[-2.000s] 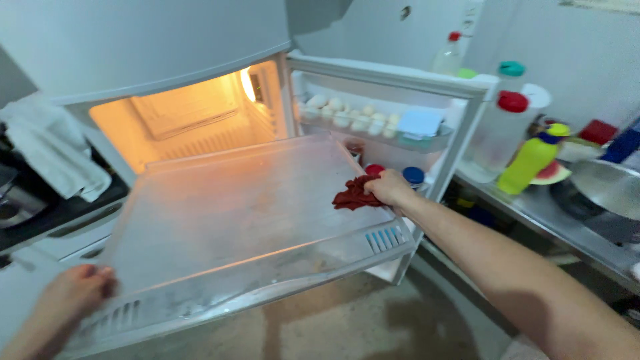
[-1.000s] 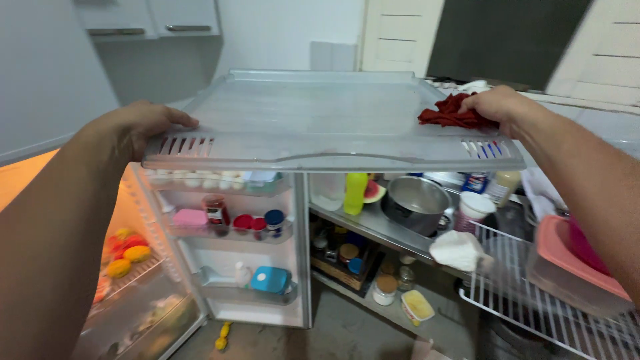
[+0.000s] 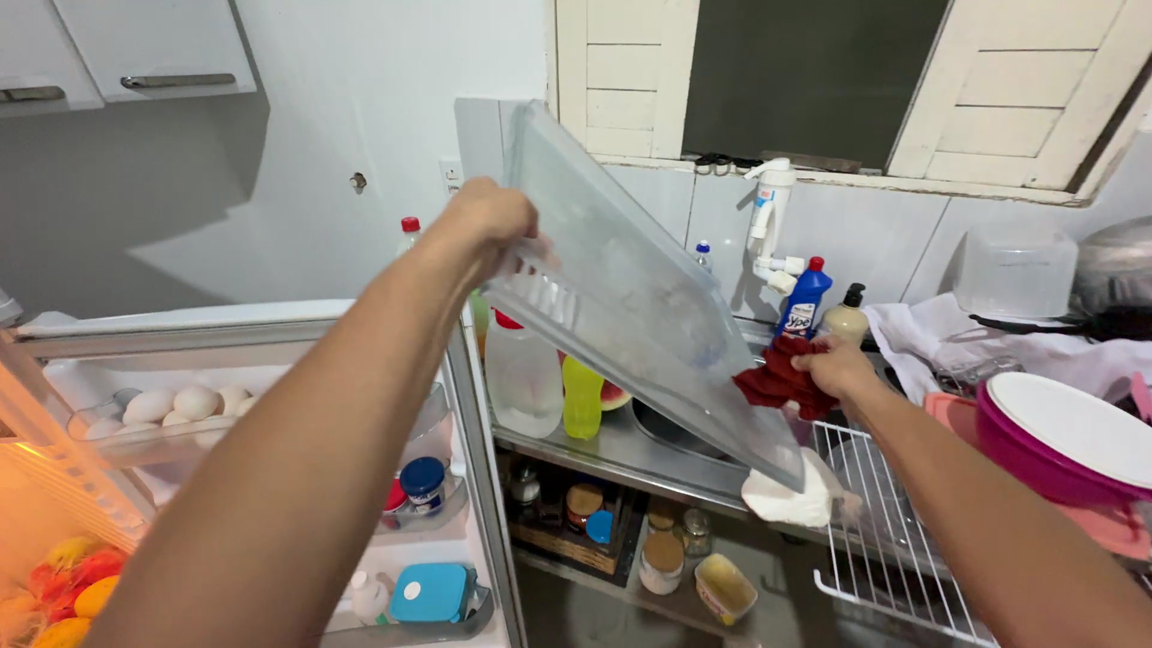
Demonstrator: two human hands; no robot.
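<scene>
A translucent plastic refrigerator shelf is held up in the air, tilted with its left end high and its right end low. My left hand grips its upper left edge. At the lower right edge, my right hand holds a dark red cloth against the shelf. Whether the right fingers also clasp the shelf is hard to see under the cloth. Behind and below the panel are a steel counter, a yellow-green bottle and a large clear jug.
The open refrigerator door with eggs stands at left. A white wire rack and a magenta bowl are at right. Near the wall stand a water filter tap and a blue bottle. Jars sit on a lower shelf.
The shelf was level between both hands one second ago; now it is tilted, left end up. Two seconds ago it lay in front of the refrigerator opening. The view has swung right toward the sink.
</scene>
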